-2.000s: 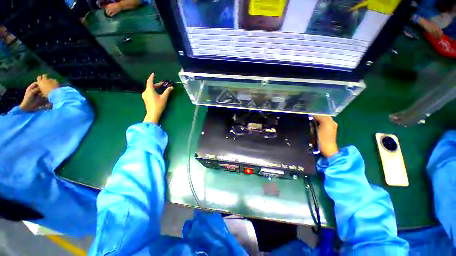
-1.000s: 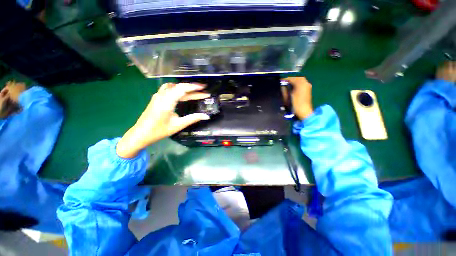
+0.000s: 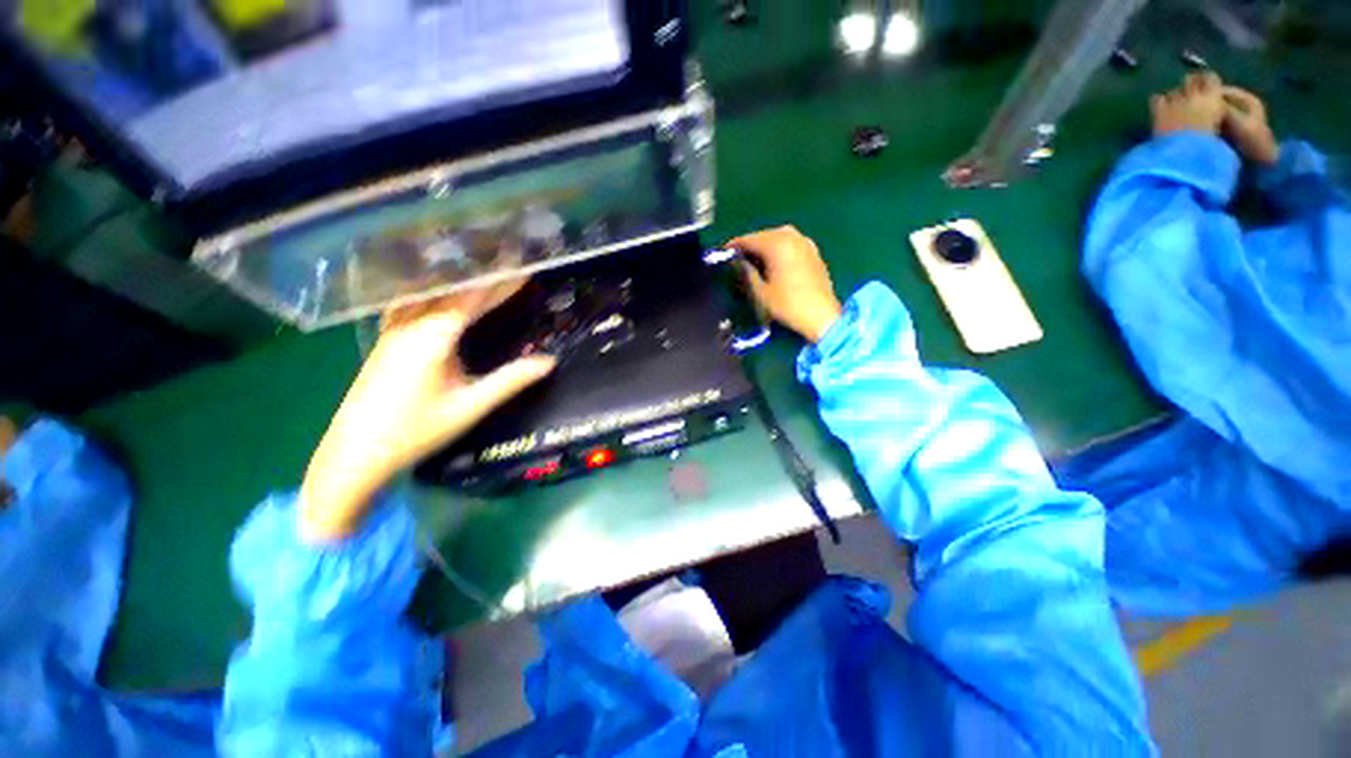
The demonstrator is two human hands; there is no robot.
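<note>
The flat black jig (image 3: 637, 378) lies in front of me, its front switch glowing red. Its dark metallic nest (image 3: 585, 323) is on top. My left hand (image 3: 408, 400) is over the jig's left part, thumb stretched toward the nest and fingers near the guard's lower edge. The hand is blurred, and I cannot tell whether its fingertips hold a small part. My right hand (image 3: 793, 282) is closed around the slim side handle (image 3: 753, 338) at the jig's right. No watch shell can be made out clearly.
The clear guard (image 3: 459, 245) and the display (image 3: 459, 74) stand behind the jig. A cream-gold smartphone (image 3: 990, 296) and a small dark part (image 3: 870, 141) lie to the right. Co-workers' blue sleeves (image 3: 1185, 267) are at both sides. A black cable (image 3: 800, 474) hangs at the front.
My left hand came from the bench at left, holding a small dark part, onto the jig. The view has turned toward the right. My right hand stays at the side handle.
</note>
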